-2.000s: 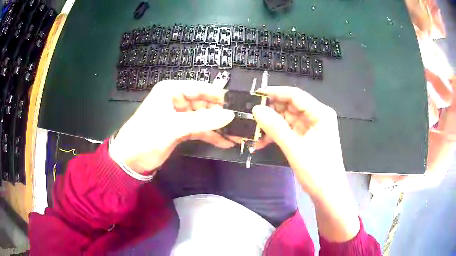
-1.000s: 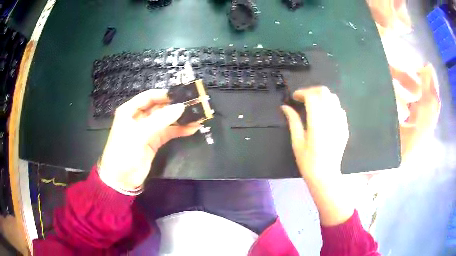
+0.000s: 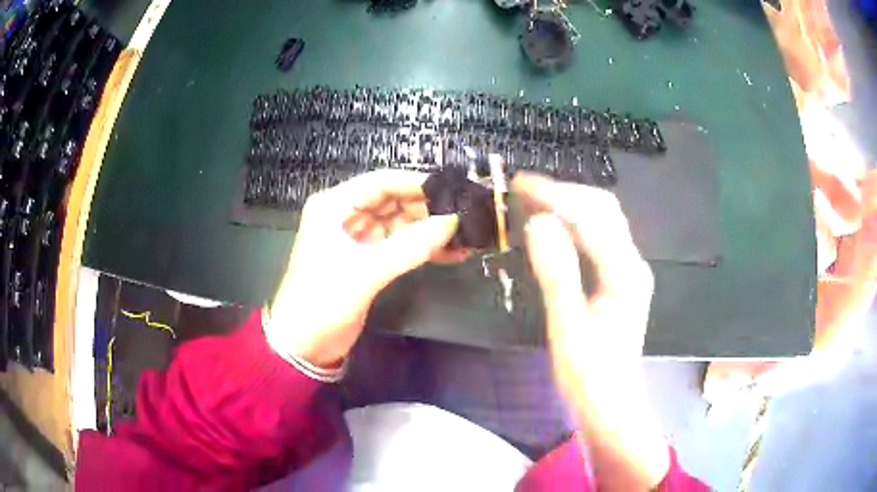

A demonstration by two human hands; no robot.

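My left hand (image 3: 370, 250) grips a black joined socket assembly (image 3: 463, 209) above the bench's front part. Brass and silvery contact strips (image 3: 501, 207) stick out above and below along its right side. My right hand (image 3: 587, 259) is just right of the strips, thumb and fingers bent and blurred; whether it touches them or holds a small part is unclear. Beyond the hands, small black insert blocks (image 3: 385, 109) stand in three tight rows on a dark mat (image 3: 673, 216). The hands partly cover the nearest row.
A loose black piece (image 3: 289, 54) lies upper left. A black round housing (image 3: 546, 44) and other black parts (image 3: 654, 15) lie at the far side, with thin metal contacts. Stacked black assemblies (image 3: 38, 183) stand beyond the wooden edge (image 3: 85, 221) at left. Pinkish wrapping (image 3: 837, 183) is at right.
My right hand has moved from the right end of the rows back beside the held assembly. The assembly is turned, its strips now nearly upright. The view has shifted, showing more of the left side.
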